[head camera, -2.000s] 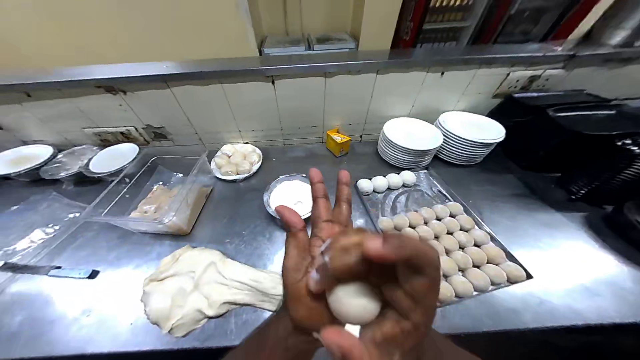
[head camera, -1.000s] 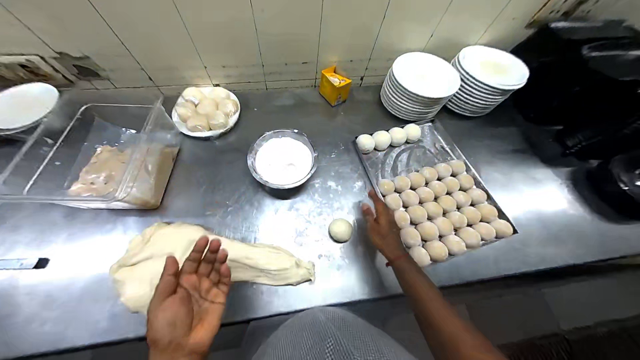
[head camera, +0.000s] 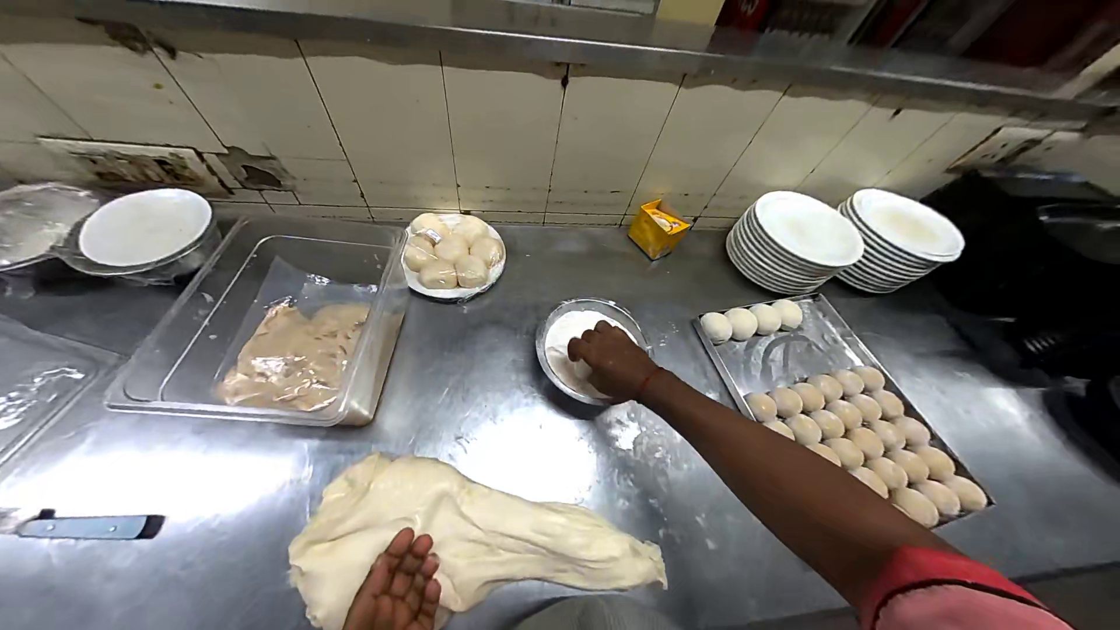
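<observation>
My right hand (head camera: 614, 360) reaches into a metal bowl of white flour (head camera: 560, 325), its fingers curled around a dough ball (head camera: 584, 370) that is mostly hidden. Palm up and empty, my left hand (head camera: 401, 588) is at the front edge of a large, stretched lump of soft dough (head camera: 490, 534). Right of the bowl, a metal tray (head camera: 792, 354) holds a back row of whiter dough balls (head camera: 742, 324) and several rows of dusted, tan-looking ones (head camera: 866, 442); my right forearm crosses in front of its near left side.
A clear plastic tub (head camera: 175, 407) with film-covered dough stands left. Behind are a plate of wrapped dough balls (head camera: 452, 251), a yellow box (head camera: 658, 229) and two plate stacks (head camera: 794, 241) (head camera: 901, 236). A blue-handled tool (head camera: 92, 527) lies far left, and black equipment (head camera: 1024, 254) stands right.
My right hand has moved left from the tray's edge to the flour bowl. The dough ball that lay alone on the counter one second ago is now in its fingers. The view has shifted.
</observation>
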